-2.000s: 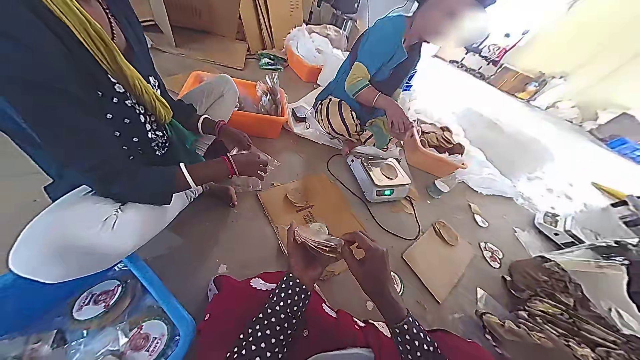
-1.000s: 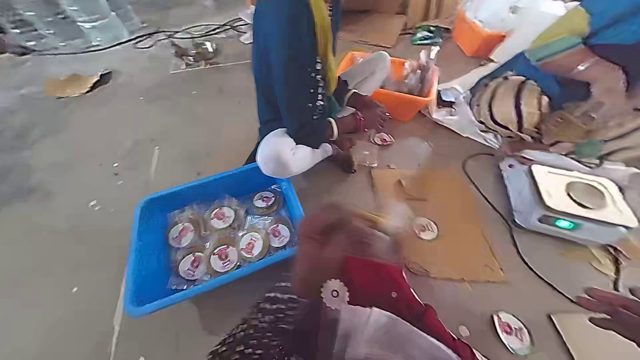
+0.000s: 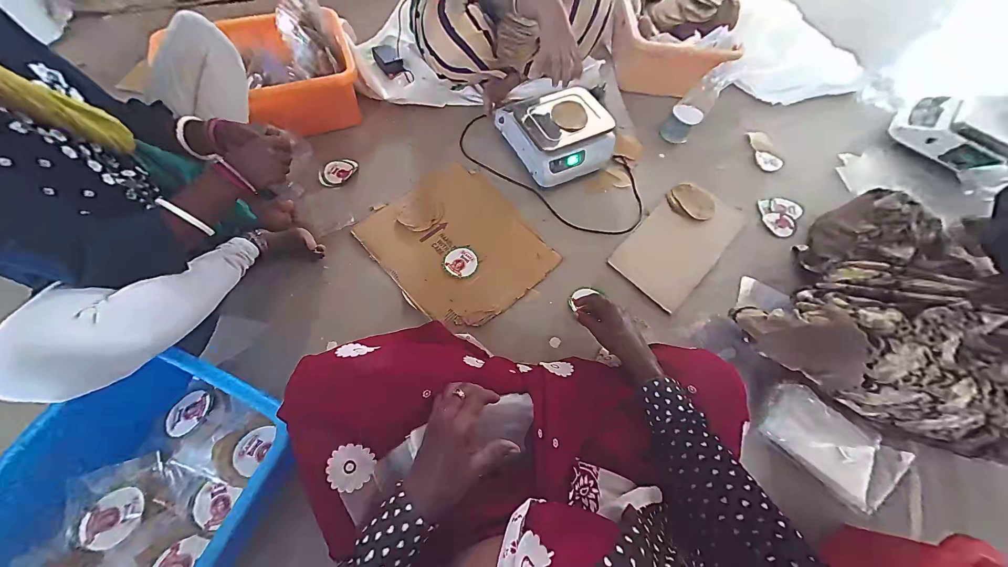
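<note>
My left hand (image 3: 461,441) rests on my lap, touching a clear plastic bag (image 3: 508,417) that lies on the red cloth. At the floor in front of my right knee, my right hand (image 3: 610,327) has its fingertips on a round printed label (image 3: 584,298). Another round label (image 3: 460,261) lies on the brown cardboard sheet (image 3: 504,272), near a thin stack of round brown discs (image 3: 420,211). More such discs (image 3: 691,201) sit on the smaller cardboard piece (image 3: 669,252) to the right.
A digital scale (image 3: 555,134) with its cable stands ahead, one disc on its pan. The blue crate (image 3: 228,378) at lower left holds packed, labelled discs. Dry brown leaves (image 3: 906,339) are heaped at right, beside plastic bags (image 3: 827,445). Two people sit left and ahead, near orange crates (image 3: 303,106).
Two seconds ago my hands held a stack of discs; now it is out of them. My right hand has come to the label on the floor. The view has swung left and back.
</note>
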